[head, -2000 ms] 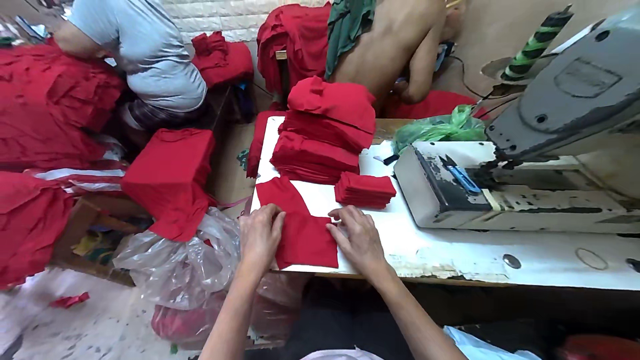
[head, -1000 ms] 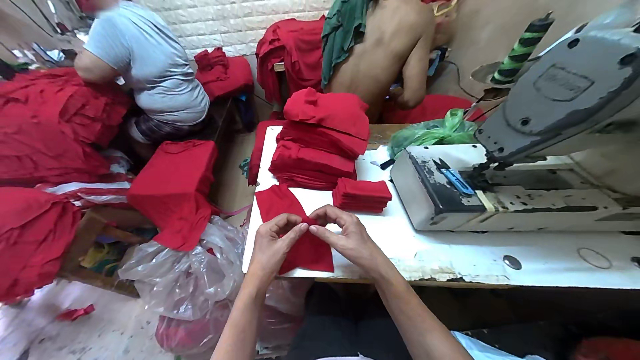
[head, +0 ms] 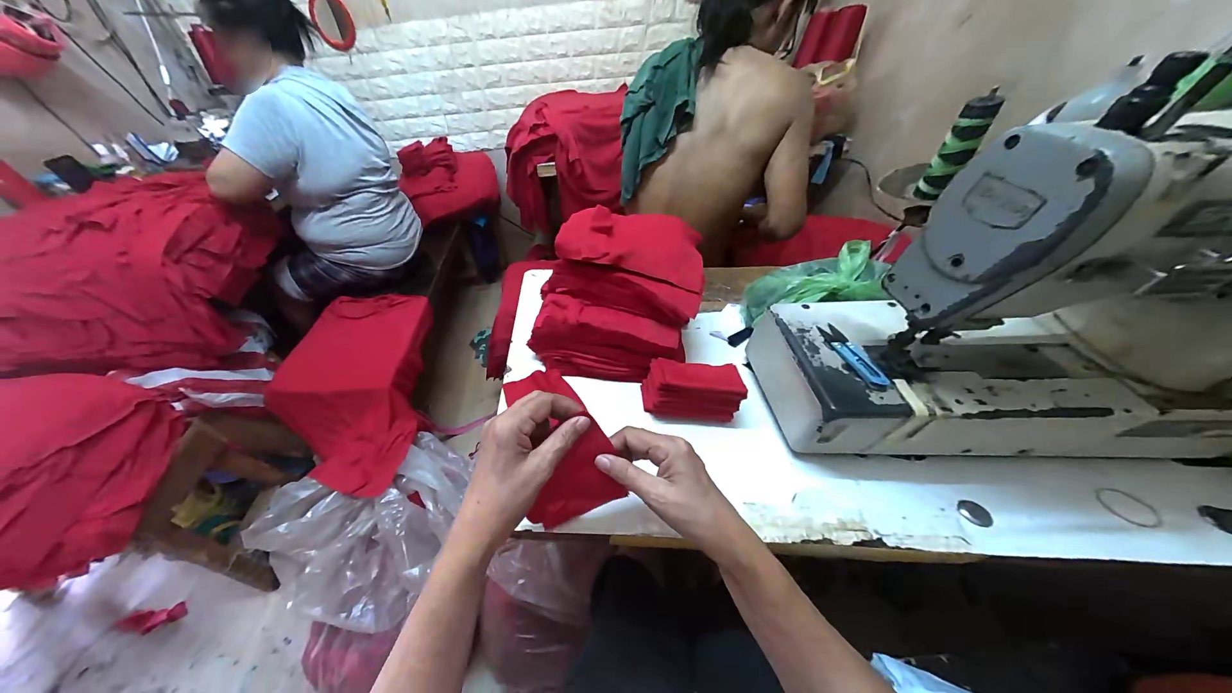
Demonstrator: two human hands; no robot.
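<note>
A piece of red fabric (head: 576, 481) hangs between my two hands over the front left part of the white sewing table (head: 722, 491). My left hand (head: 527, 452) pinches its upper left edge between thumb and fingers. On the fabric's right side, my right hand (head: 669, 476) has thumb and forefinger at the edge. Just behind my hands lies a small stack of folded red fabric pieces (head: 695, 390). Larger stacked red cloth (head: 616, 322) rises behind that. Part of another red piece shows under or behind my left fingers; where one ends is unclear.
A worn industrial sewing machine (head: 1020, 221) fills the right side, with a blue thread snipper (head: 859, 364) on its bed. A green plastic bag (head: 823, 279) sits behind it. Clear plastic bags (head: 356, 539) stand at the lower left. Two people sit beyond, among red garments (head: 115, 269).
Two seconds ago both hands lay spread on the flat red piece; now they pinch its edges and it is raised. Since one second ago my hands have moved apart. The view has tilted up somewhat.
</note>
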